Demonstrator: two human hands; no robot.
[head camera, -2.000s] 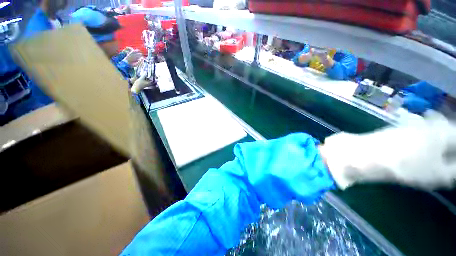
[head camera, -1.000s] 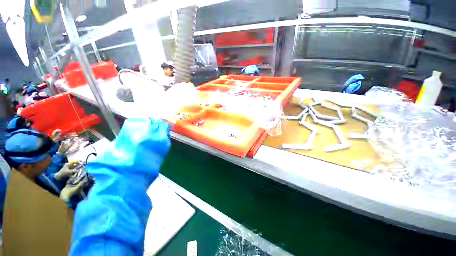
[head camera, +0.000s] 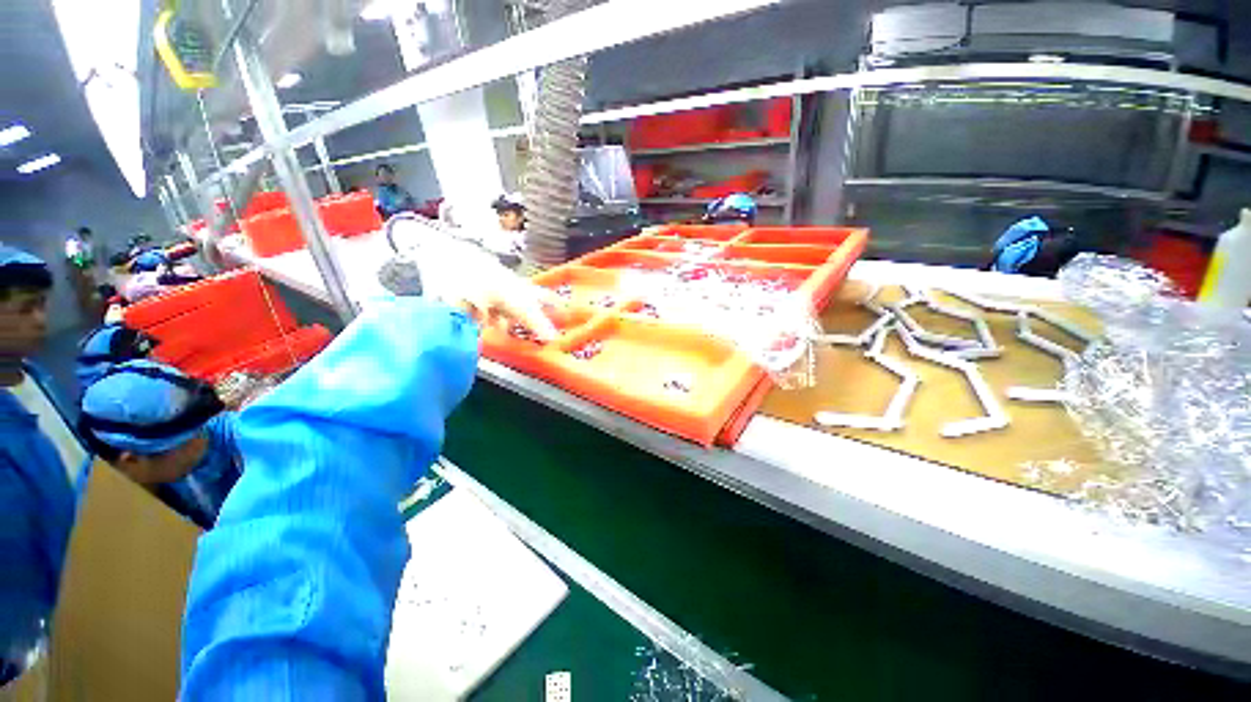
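My left hand, in a pale glove and blue sleeve, reaches over the left end of the divided orange-red parts tray on the upper shelf. Its fingers point down at a left compartment; glare and blur hide whether they hold anything. Small dark parts lie in the tray compartments, and clear film lies across its middle. My right hand is not in view.
White bent arms lie on brown cardboard, with clear film bags and a bottle at right. Below are the green belt, white foam pad and carton flap. People sit at left.
The view has swung from the carton and bench up to the shelf. My left hand has gone from stretching rightward over the belt to the tray, and its fingers now show over a compartment.
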